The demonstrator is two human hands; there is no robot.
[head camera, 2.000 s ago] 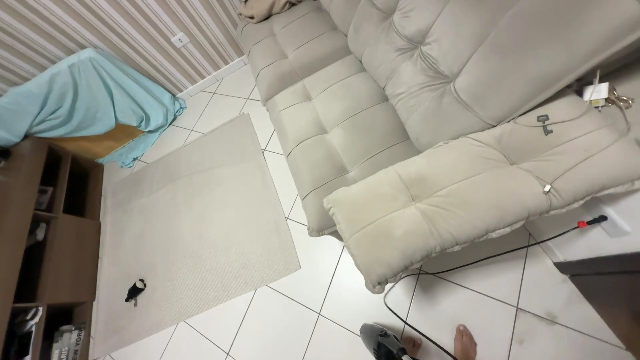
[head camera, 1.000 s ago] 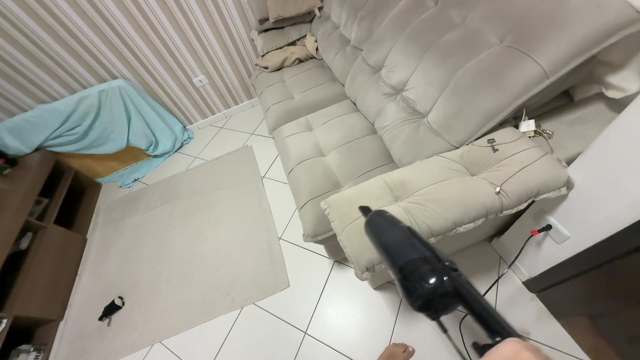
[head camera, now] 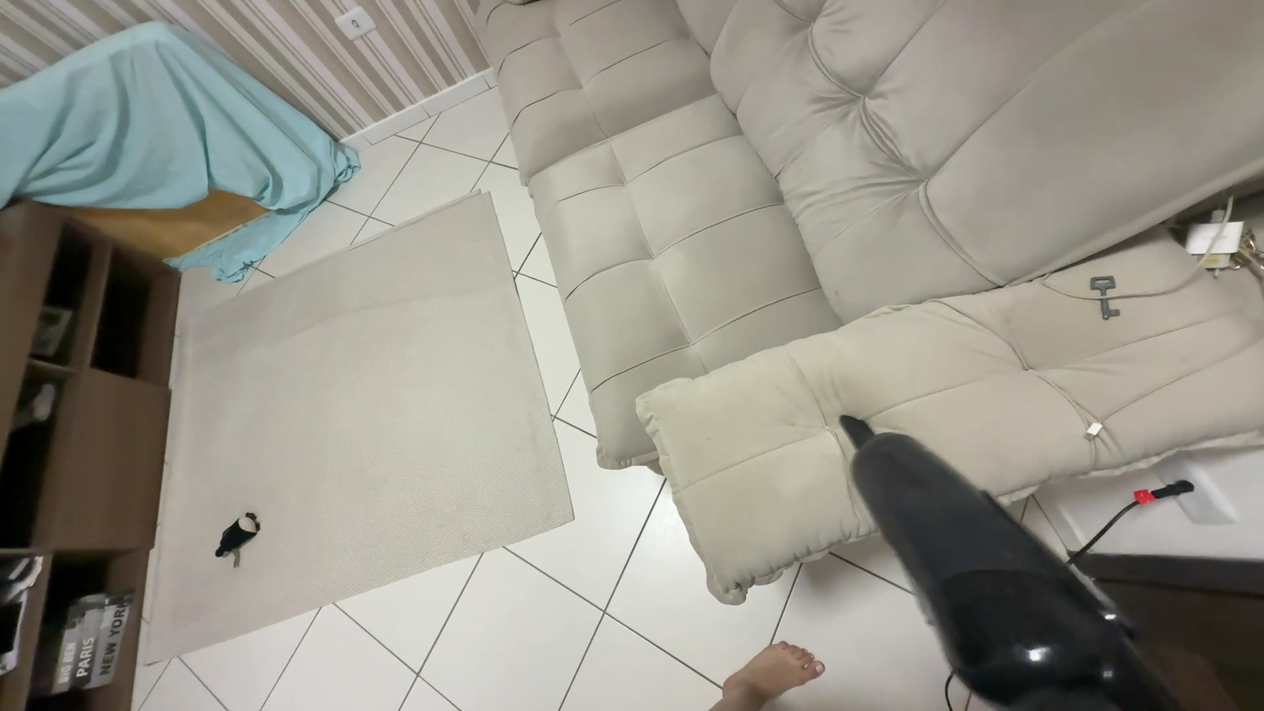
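A black handheld vacuum cleaner (head camera: pixel 987 563) reaches in from the lower right corner, its narrow nozzle (head camera: pixel 857 430) over the beige tufted cushion of the sofa's armrest (head camera: pixel 750 474). Whether the tip touches the fabric cannot be told. Neither of my hands shows; the rear of the vacuum runs out of the frame. On the armrest lie a dark flat key-shaped piece (head camera: pixel 1104 296), a thin cord and a small white piece (head camera: pixel 1093 431). At the armrest's far right sits a white plug or adapter (head camera: pixel 1215 240) beside brass-coloured metal.
My bare foot (head camera: pixel 775 671) is on the white tiles. A beige rug (head camera: pixel 375 425) bears a small black object (head camera: pixel 237 534). Brown shelving (head camera: pixel 109 464) stands left, by a turquoise cloth (head camera: pixel 148 118). A black cable (head camera: pixel 1106 528) with a red band enters a wall socket at right.
The vacuum has come into view since the first frame. From one second ago its nozzle now lies farther right along the armrest, and the hand at its handle has left view.
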